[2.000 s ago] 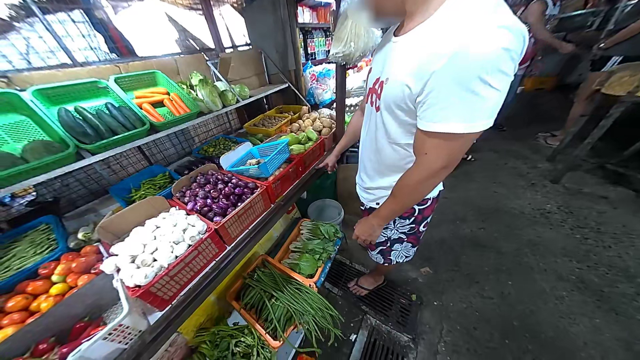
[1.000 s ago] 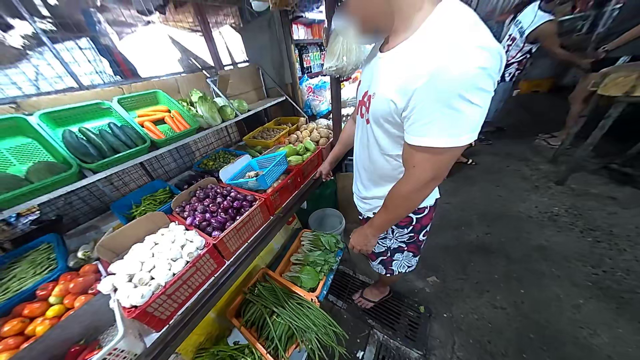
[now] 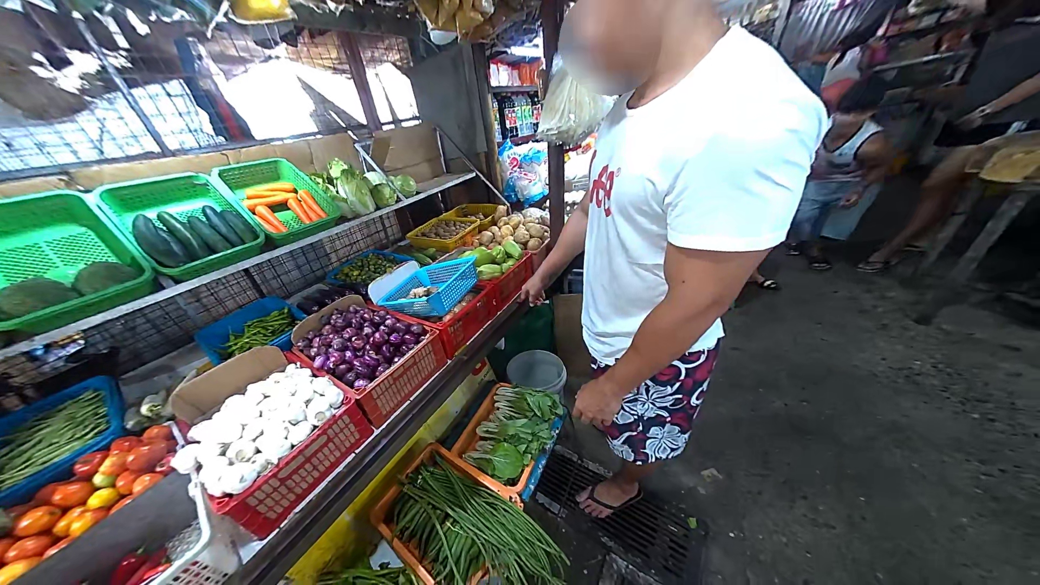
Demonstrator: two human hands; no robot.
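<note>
Neither my left hand nor my right hand shows in the head view. On the stall's front ledge, a red plastic crate (image 3: 294, 479) holds white garlic bulbs (image 3: 258, 424). Behind it, purple onions (image 3: 361, 341) fill another red crate (image 3: 406, 378). A light blue basket (image 3: 431, 291) rests tilted over the crates, with a few small pale pieces inside. Tomatoes (image 3: 73, 504) lie at the lower left. Below the ledge, string beans (image 3: 471, 520) spill over an orange crate, and leafy greens (image 3: 516, 431) lie in a second one.
A person in a white T-shirt (image 3: 699, 162) stands at the stall, one hand on its wooden edge (image 3: 406, 422). Green baskets (image 3: 73, 219) line the upper shelf. A grey bucket (image 3: 536, 370) stands below. Floor drain grates (image 3: 650, 528) lie near the person's feet. Other people are farther right.
At the far right, a background person in a sleeveless top, standing one second ago, is now lower down. The person in the white T-shirt stays beside the stall.
</note>
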